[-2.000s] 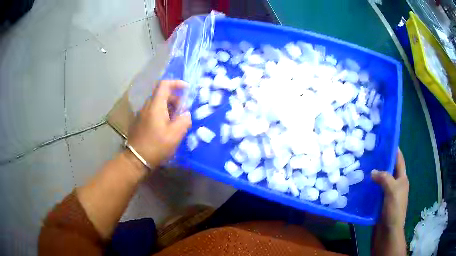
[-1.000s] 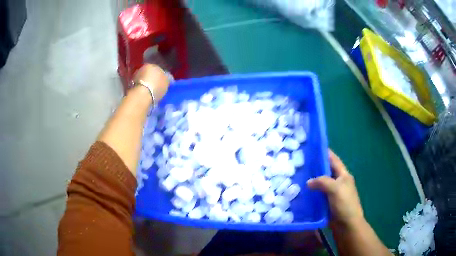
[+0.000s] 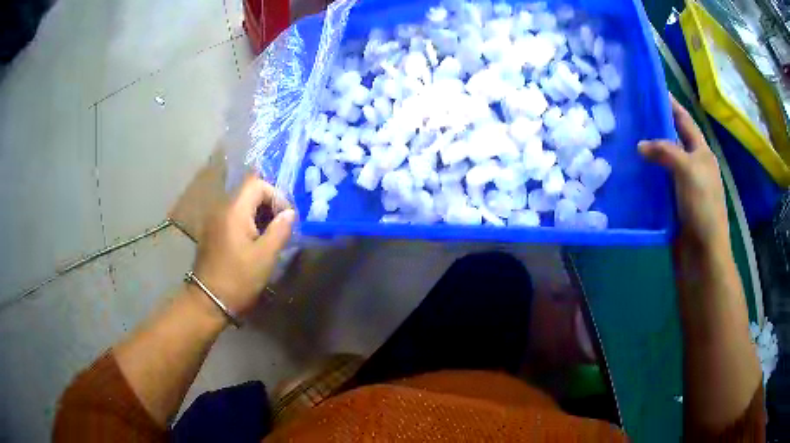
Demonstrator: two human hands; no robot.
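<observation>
A blue tray (image 3: 485, 234) full of white plastic pieces (image 3: 485, 112) is held up in front of me. A clear plastic bag (image 3: 275, 104) lies over its left end, with its mouth edge across the tray. My left hand (image 3: 247, 234) pinches the bag at the tray's near left corner. Whether it also grips the tray there is hidden. My right hand (image 3: 697, 177) holds the tray's right wall, thumb over the rim and fingers mostly behind the wall.
A yellow tray (image 3: 736, 95) with whitish contents sits at the upper right on a blue one. The green bench (image 3: 637, 329) lies under and right of the tray. White pieces (image 3: 765, 346) lie at the right edge. A red stool-like object (image 3: 267, 24) stands at the top left.
Since one second ago my left hand has come back toward me from the tray's far left corner to its near left corner. The tray has shifted up and right in view. The bag now shows clearly.
</observation>
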